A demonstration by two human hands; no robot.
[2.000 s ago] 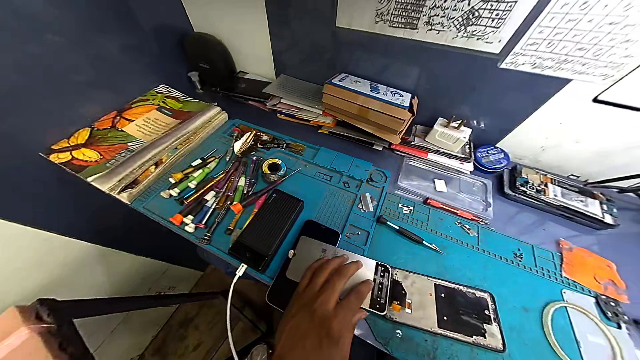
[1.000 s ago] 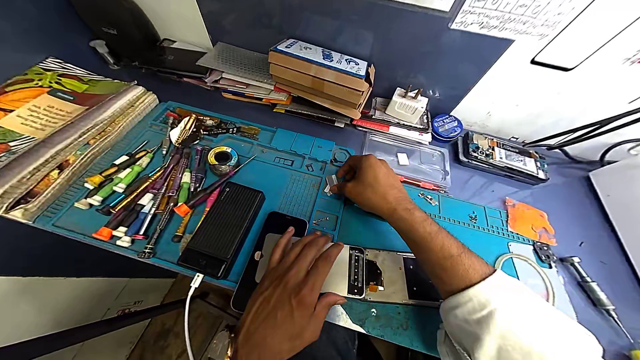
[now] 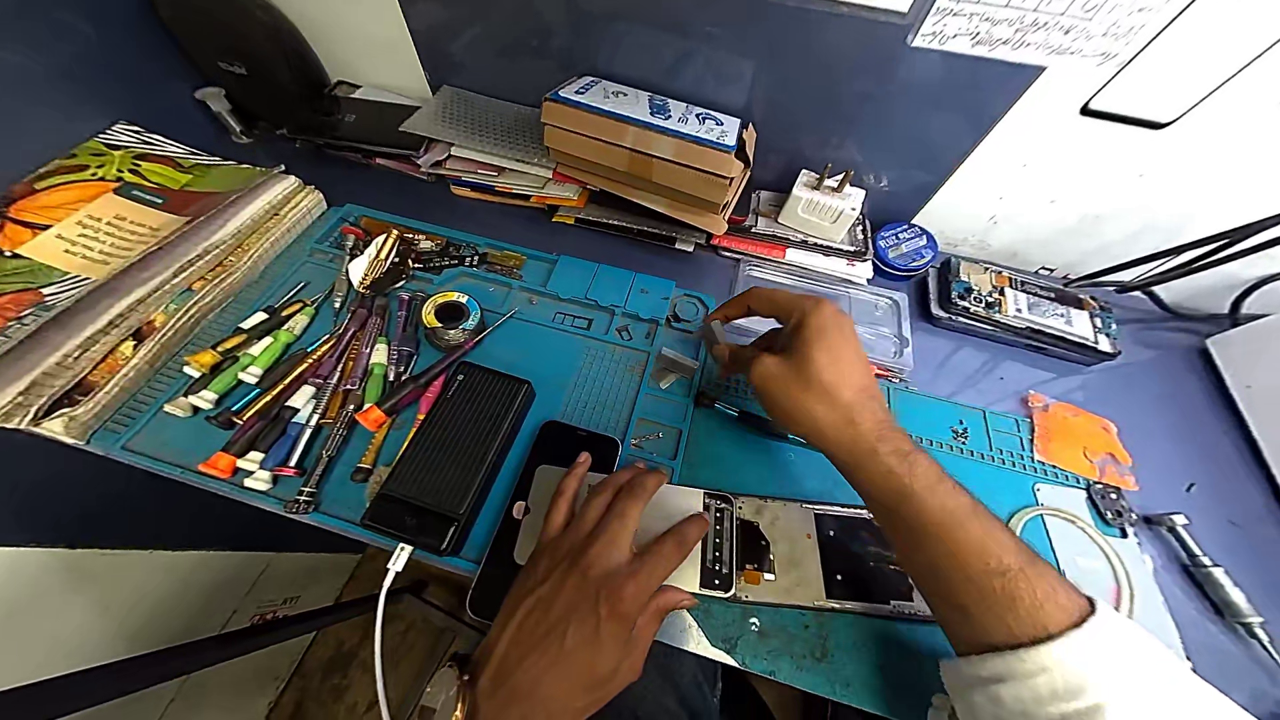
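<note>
My left hand [image 3: 600,580] lies with spread fingers on a pale flat phone part [image 3: 682,508] that overlaps a black smartphone [image 3: 575,440]. Just right of it is an opened phone frame [image 3: 790,545] with a dark recess. My right hand [image 3: 790,360] pinches a small greyish piece [image 3: 716,332] between thumb and fingertips, above the mat's small compartments. Beside those fingertips, a small silvery metal piece [image 3: 676,366] rests in a compartment. A dark-handled screwdriver [image 3: 745,415] lies partly under my right hand.
The teal repair mat [image 3: 540,365] carries many screwdrivers [image 3: 290,370], a solder spool [image 3: 452,318] and a black power bank [image 3: 455,450] with a white cable [image 3: 382,620]. Behind stand stacked boxes [image 3: 645,150], a white charger [image 3: 822,205] and flux paste [image 3: 905,248]. An opened phone [image 3: 1025,305] lies at right.
My right hand, not visible two seconds ago, came in from the right to the mat's compartments and now holds a small piece slightly off the mat. My left hand stays on the pale part.
</note>
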